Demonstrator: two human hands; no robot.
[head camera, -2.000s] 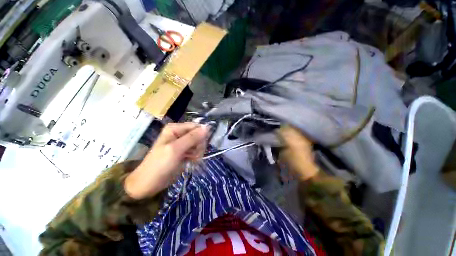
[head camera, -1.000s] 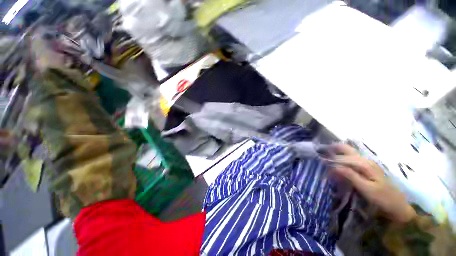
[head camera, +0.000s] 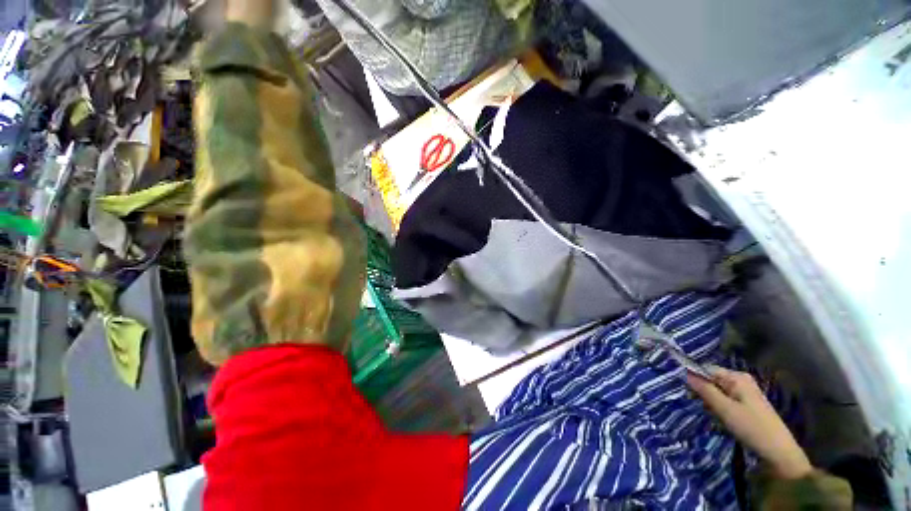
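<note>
A long thin pale-grey strip or cord runs diagonally from the top edge over the garments to my right hand. My right hand pinches its lower end over the striped apron. My left arm is stretched up. My left hand is blurred and mostly cut off by the top edge, so its grip is hidden. Under the strip lies a garment with a black side and a grey side.
Orange-red scissors lie on a white and yellow box or sheet. A green crate stands below my left arm. The white machine table is at right. A cloth pile and a grey panel are at left.
The view has swung from the sewing machine to the garments and crate. My left arm has moved from low beside the machine to stretched upward. The strip is now drawn out long across the view.
</note>
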